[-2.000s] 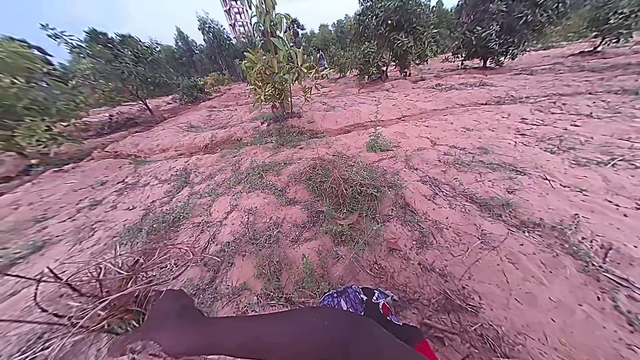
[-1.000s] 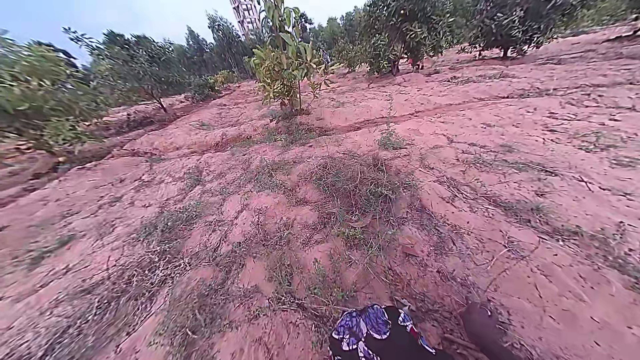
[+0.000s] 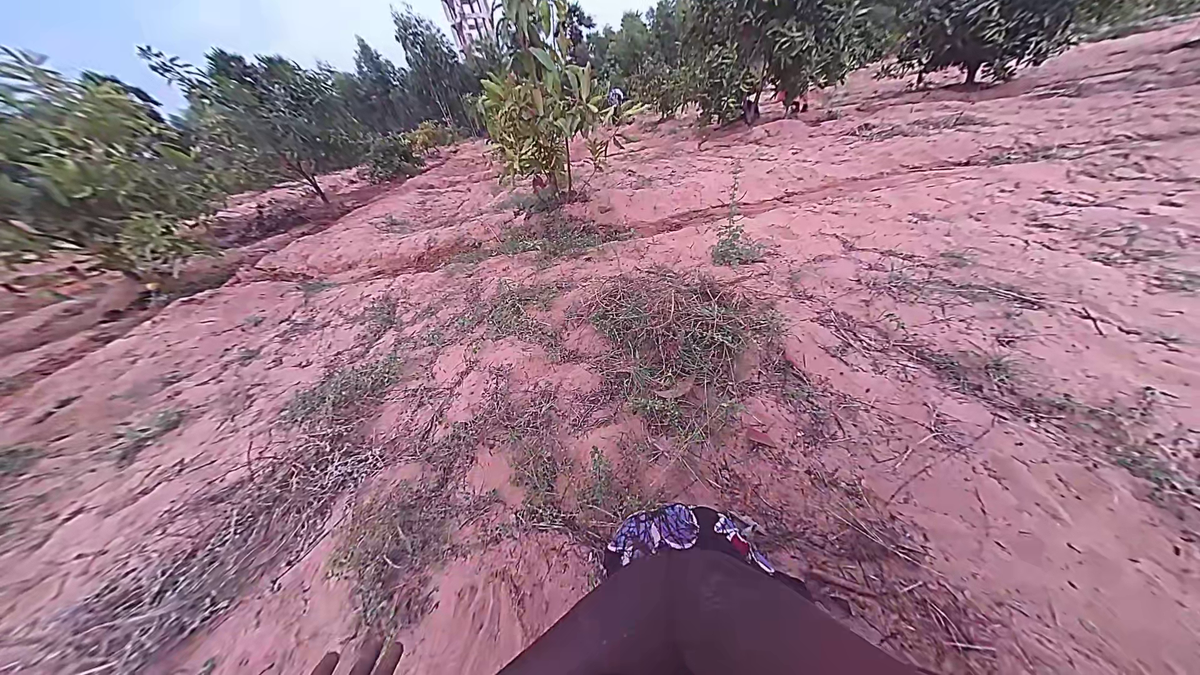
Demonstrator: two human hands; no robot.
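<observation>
The fingertips of my left hand [image 3: 361, 658] show at the bottom edge, left of centre, slightly apart over the reddish soil, with nothing seen between them; the palm is out of frame. My right hand is not seen. A dark brown shape, close and smooth, fills the bottom centre; whether it is an arm or clothing I cannot tell. Just above it lies patterned cloth [image 3: 661, 530] in purple, white and black. Past the cloth a heap of dry and green pulled weeds [image 3: 680, 323] rests on the ground. Dry stalks [image 3: 202, 572] lie near my left fingertips.
A leafy young tree [image 3: 553, 112] stands ahead on the pinkish-red soil, with a small green weed [image 3: 734, 246] to its right. A shallow furrow [image 3: 694, 218] crosses the ground. Bushy trees [image 3: 975, 37] line the back, and a tower [image 3: 467, 21] rises behind them.
An arm that reached left to dry twigs two seconds ago is gone from there. The dark hand-like shape at the lower right one second ago is no longer seen. Fingertips now show at lower left.
</observation>
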